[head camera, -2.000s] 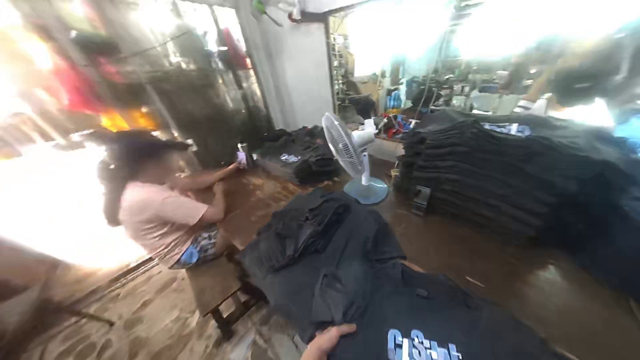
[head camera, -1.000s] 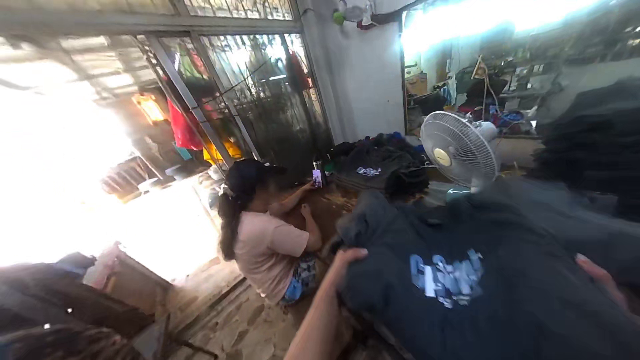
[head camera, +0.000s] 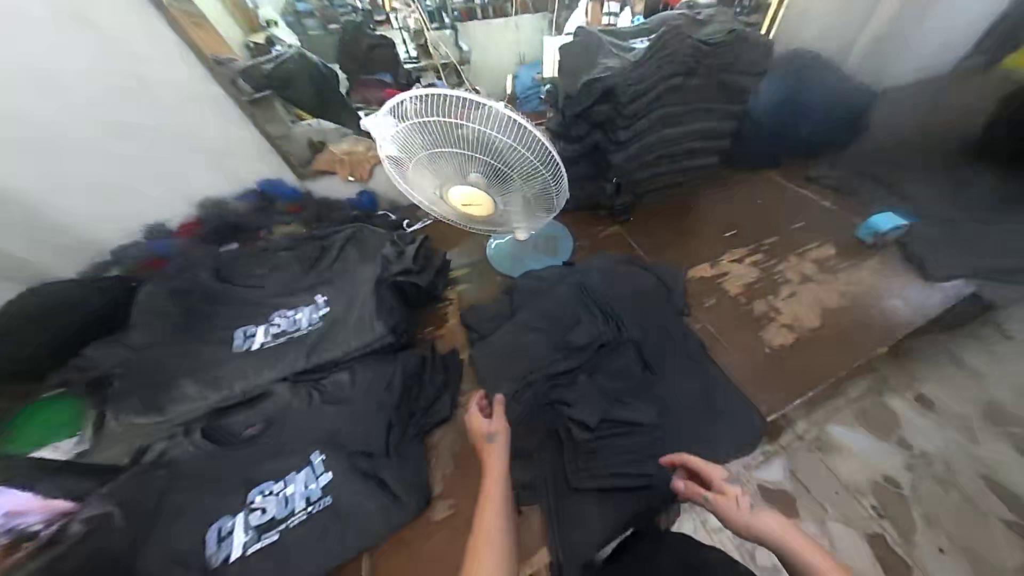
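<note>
In the head view, black garments (head camera: 592, 344) lie loosely piled on the worn brown table (head camera: 720, 216), between my two hands. My left hand (head camera: 486, 420) is at the pile's left edge, fingers curled, with nothing seen in it. At the pile's lower right edge is my right hand (head camera: 712, 484), fingers partly spread and holding nothing. Whether either hand touches the cloth I cannot tell. Two black T-shirts with white printed lettering lie to the left, an upper one (head camera: 184, 320) and a lower one (head camera: 368, 480).
A white fan (head camera: 472, 164) on a blue base (head camera: 530, 248) stands behind the pile. Farther back is a tall stack of dark garments (head camera: 664, 104). A roll of blue tape (head camera: 882, 227) lies on the table at right. Mixed cloth (head camera: 192, 232) lies along the wall.
The printed black shirt that my hands held one second ago is out of them; a printed shirt now lies at lower left. The view has swung right and down, and the seated person is out of it.
</note>
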